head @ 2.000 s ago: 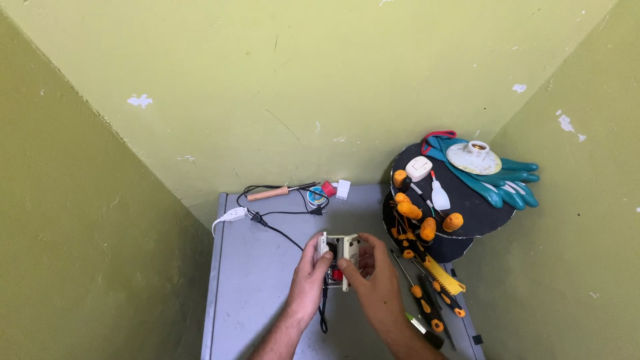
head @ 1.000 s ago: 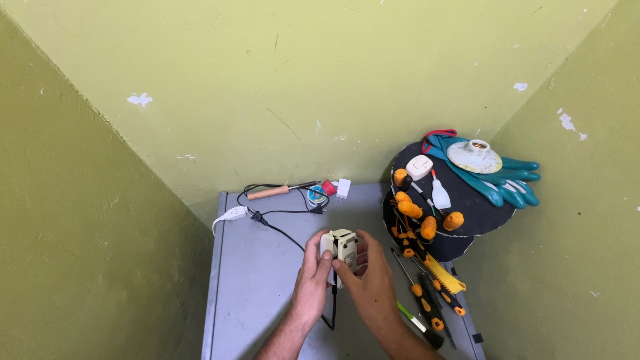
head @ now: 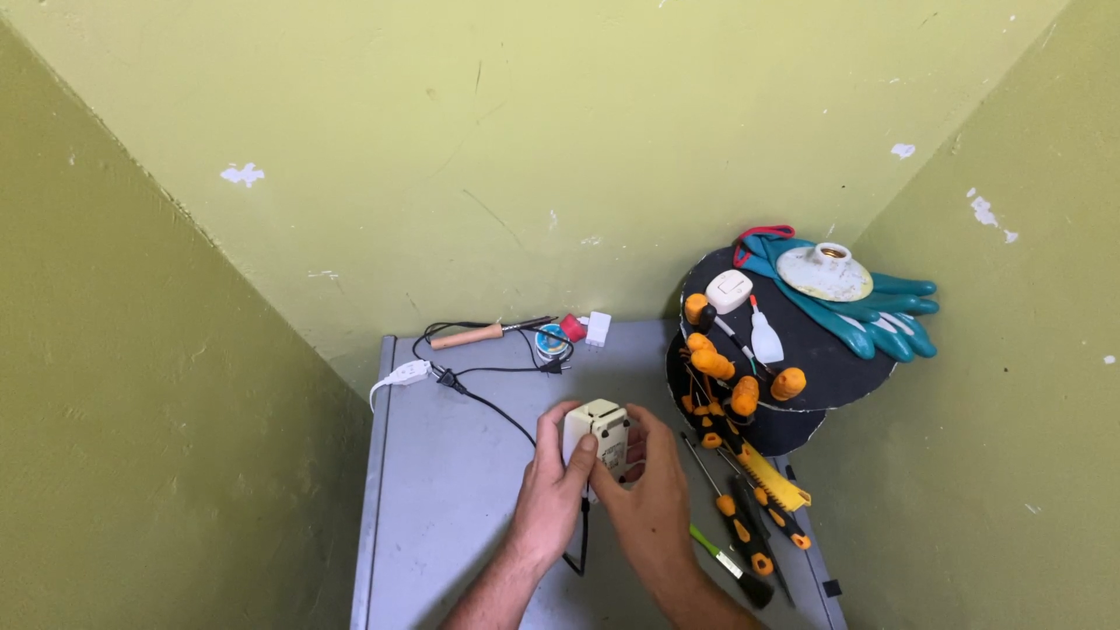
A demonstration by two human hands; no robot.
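A cream plastic electrical casing is held between both hands above the grey tabletop, its two halves together with a narrow seam showing at the top. My left hand grips its left side, thumb on the near face. My right hand grips the right side, fingers partly hidden behind it. A black power cord comes out of the casing's lower end and loops below the hands. A black two-pin plug lies at a white socket connector on the left.
A wooden-handled soldering iron, a solder spool and a white adapter lie at the back. Right are a black round stand with orange-handled tools, teal gloves and a lamp holder, plus screwdrivers and a brush.
Two seconds ago the casing was spread apart between my hands, with red and dark parts showing inside. Its halves have come together, and the casing is turned with its marked face visible.
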